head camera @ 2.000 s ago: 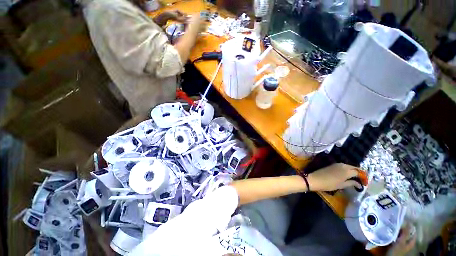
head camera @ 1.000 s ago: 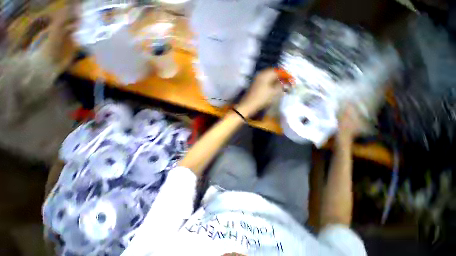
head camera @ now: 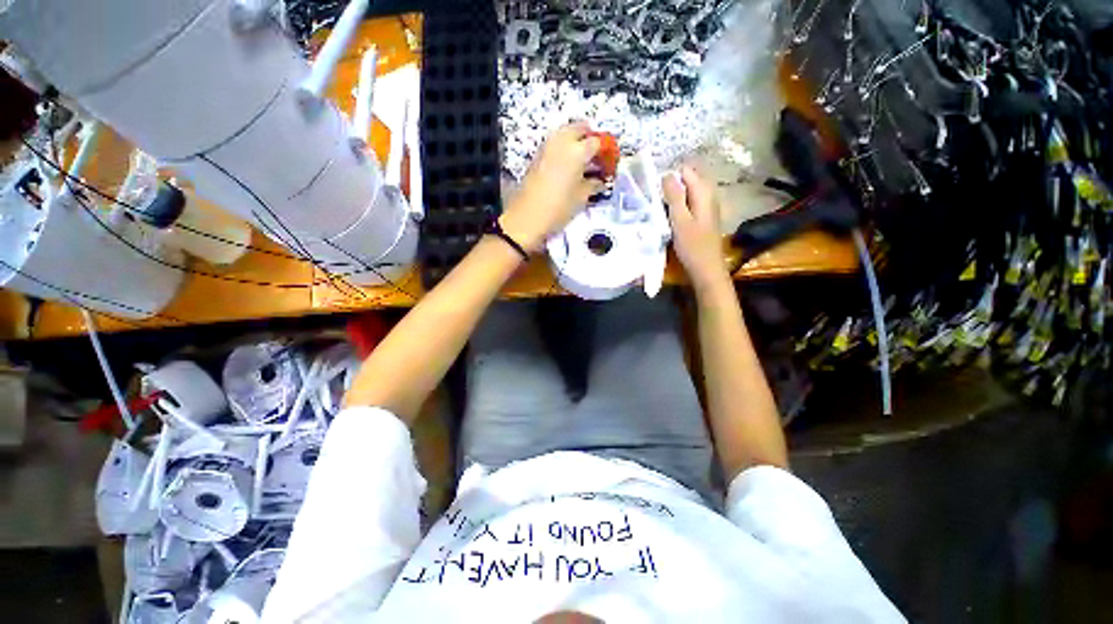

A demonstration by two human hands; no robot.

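A white camera housing point(head camera: 592, 262) with a round end and dark central hole lies at the bench's front edge, its antenna rod pointing towards me. My left hand point(head camera: 559, 183), with an orange finger cot point(head camera: 605, 155), is at the housing's upper left, fingertips on or just over it; its grip is partly hidden. My right hand point(head camera: 693, 217) is along the housing's right side, fingers pointing away from me; whether it grips anything is unclear.
White small parts point(head camera: 549, 107) and dark parts point(head camera: 598, 49) lie behind the housing. A black holed tray point(head camera: 460, 134) and stacked housings point(head camera: 281, 146) stand left. A black glue gun point(head camera: 806, 183) and wire leads point(head camera: 903, 85) are right. Heaped housings point(head camera: 208, 497) fill the lower left.
The view has swung right and steadied, so the stack and heap now sit further left. The housing is now between both hands, with its antenna towards me. The other person is out of view.
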